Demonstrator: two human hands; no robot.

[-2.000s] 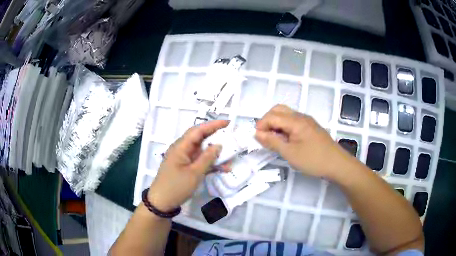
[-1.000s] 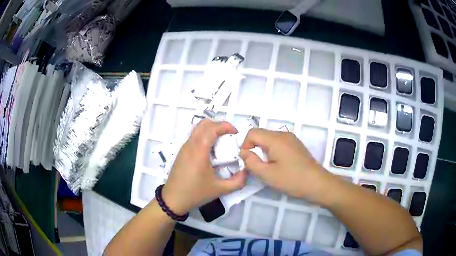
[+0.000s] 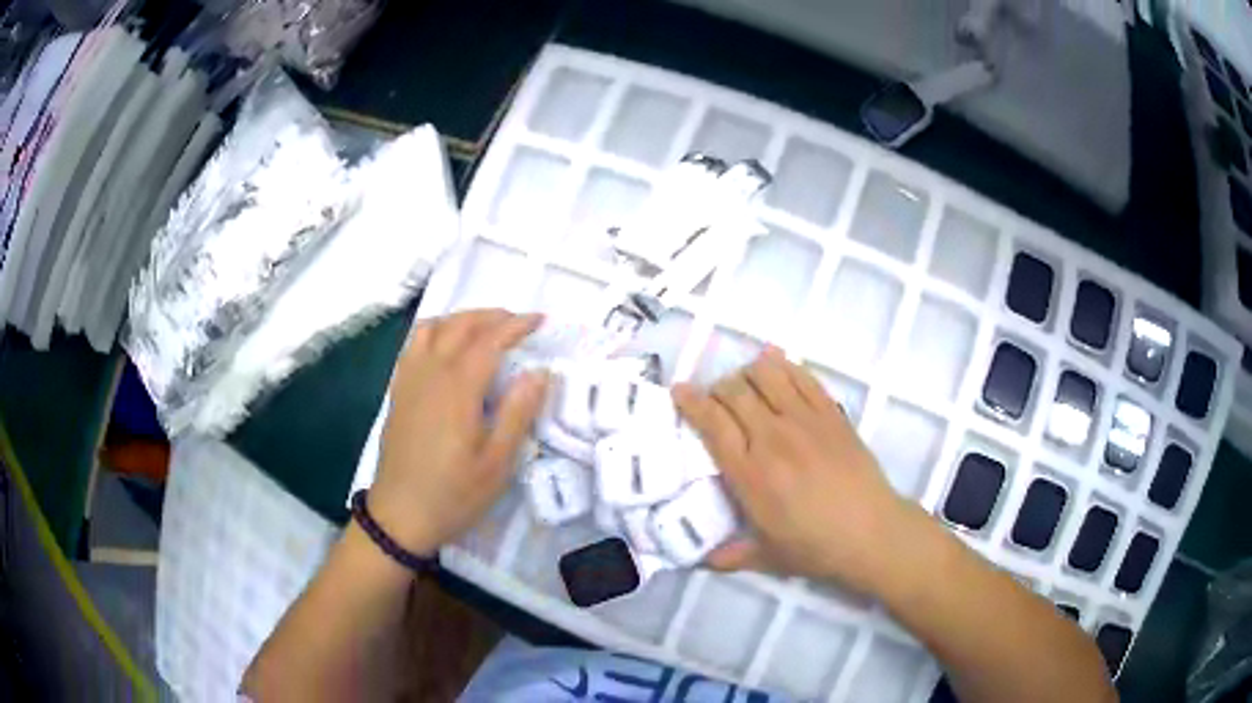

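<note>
A cluster of white rounded-square pieces with dark slits [image 3: 637,467], like watches lying face down, sits on the tray [image 3: 899,426]. My left hand [image 3: 464,419] is at its left side, fingers apart and slightly bent. My right hand [image 3: 790,460] lies against its right side, palm down; whether it grips a piece is hidden. A dark-screened watch [image 3: 600,571] lies face up just below the cluster with a white strap part showing. A loose strap pile [image 3: 693,234] lies on the tray's pockets beyond my hands.
Dark watch bodies [image 3: 1039,514] fill the tray's right pockets. A bagged strap bundle [image 3: 247,261] and stacked white sheets [image 3: 89,192] are at the left. A strapped watch [image 3: 895,113] lies by the foam block [image 3: 1057,124] beyond the tray. A pale empty tray [image 3: 234,577] is lower left.
My hands have moved apart from their close work over the tray and now flank the cluster, which shows between them. The view has turned, so the tray appears tilted.
</note>
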